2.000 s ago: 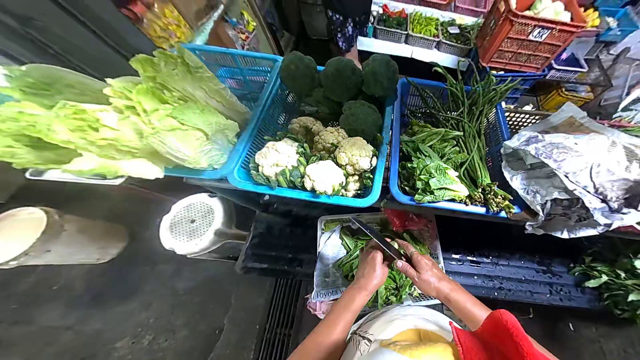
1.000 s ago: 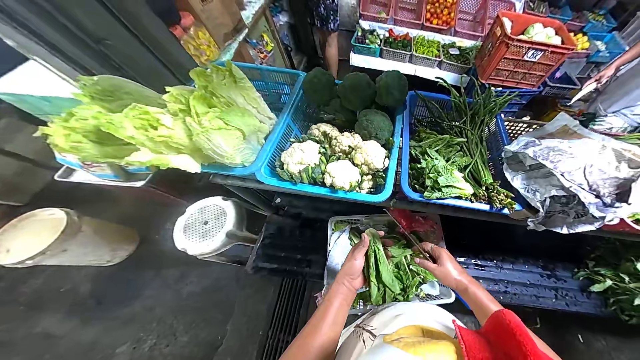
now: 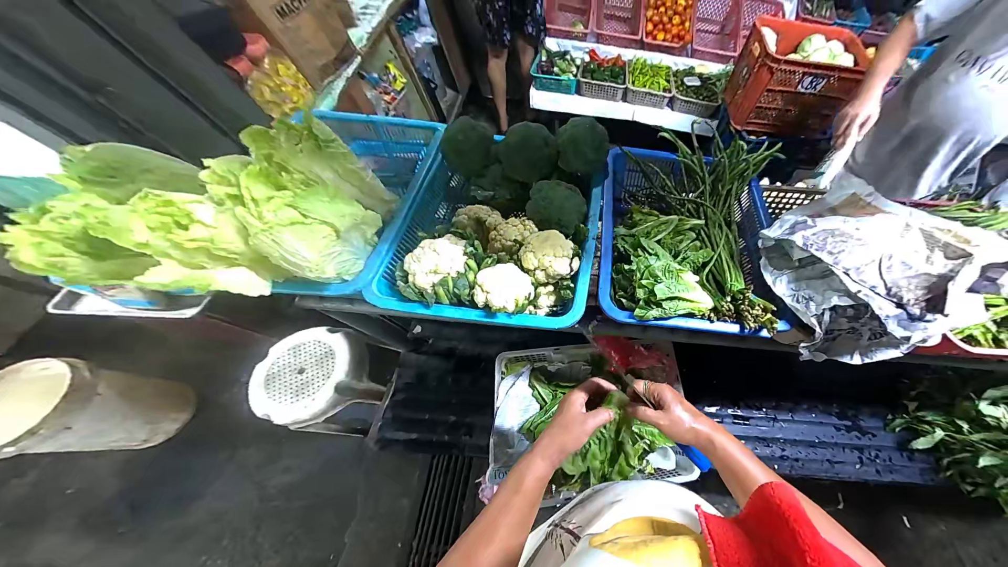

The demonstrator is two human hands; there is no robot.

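Leafy greens (image 3: 606, 457) lie in a white plastic basket (image 3: 502, 441) lined with newspaper, just in front of my body. My left hand (image 3: 581, 413) pinches the stem end of a bunch between its fingers. Close beside it, my right hand (image 3: 665, 409), with a ring on one finger, has its fingers curled at the same stems; what it holds is partly hidden. The knife seen earlier cannot be made out. A red plastic bag (image 3: 628, 354) lies at the far edge of the basket, just beyond my hands.
Beyond the basket stand blue crates of lettuce (image 3: 307, 213), cauliflower (image 3: 504, 287) with broccoli (image 3: 528, 150), and long beans (image 3: 720, 213). Crumpled newspaper (image 3: 874, 260) lies at right. A white stool (image 3: 303, 378) stands at left. A person's hand (image 3: 857, 118) is at upper right.
My hands were close together with a knife, then apart with greens in my left hand; now they meet at the stems. Another person has come further into view at upper right.
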